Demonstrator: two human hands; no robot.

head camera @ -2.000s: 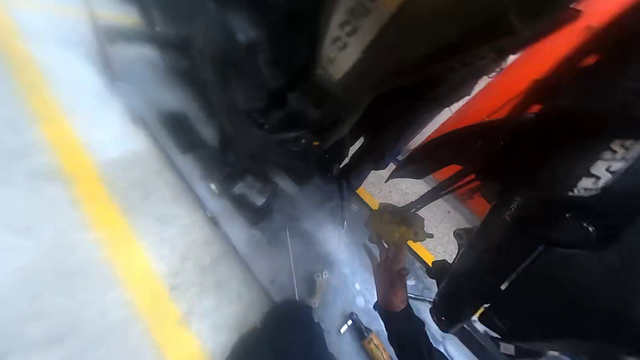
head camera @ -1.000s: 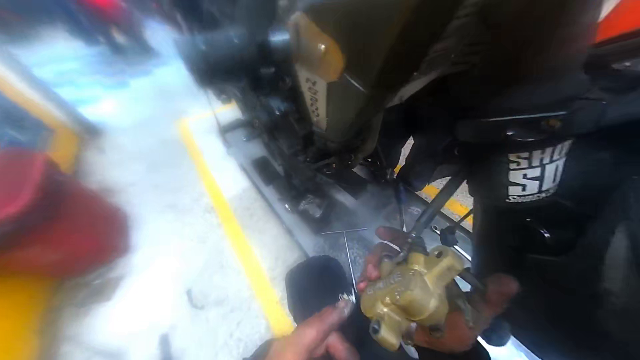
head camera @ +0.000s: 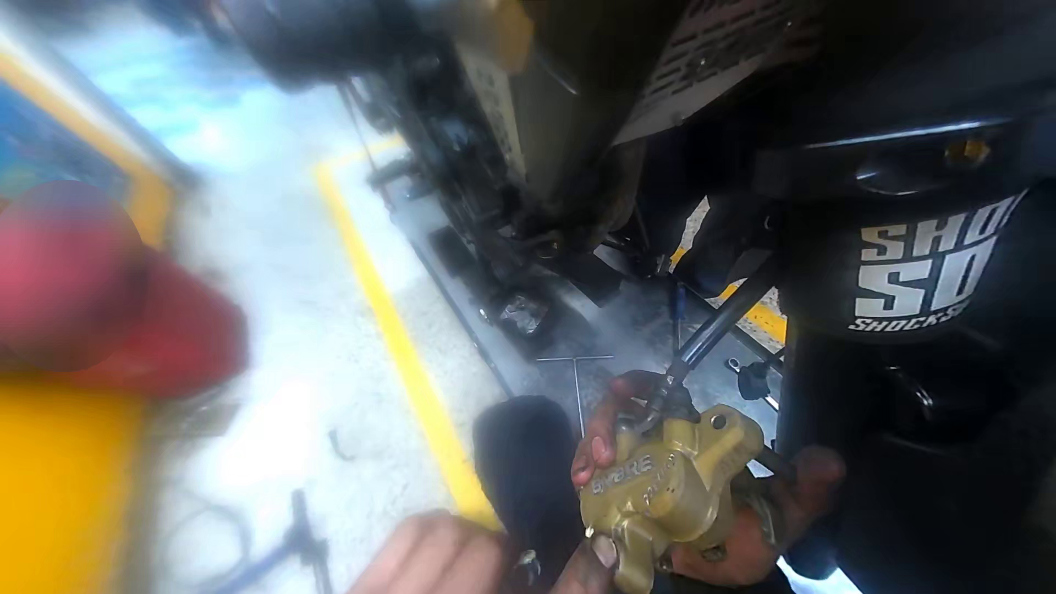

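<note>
A gold ByBre brake caliper (head camera: 660,487) is held in my right hand (head camera: 742,532), whose fingers wrap its left and right sides from behind. A hose fitting sits at the caliper's top, close to a dark rod that slants up toward the motorcycle (head camera: 553,124). My left hand (head camera: 462,553) is at the bottom edge, with its knuckles curled and one fingertip against the caliper's lower left corner. A small shiny bit shows near its fingers; whether they grip it is unclear.
A T-handle wrench (head camera: 576,363) lies on the grey metal platform (head camera: 610,330) beyond the caliper. A black cover with white lettering (head camera: 924,264) stands at the right. A blurred red object (head camera: 165,330) is at the left above a yellow surface (head camera: 66,487). A yellow line (head camera: 388,330) crosses the floor.
Two seconds ago my right hand was at the caliper lower down by the platform; now the caliper is up close to me. My left hand has come into view and touches it. The view has swung.
</note>
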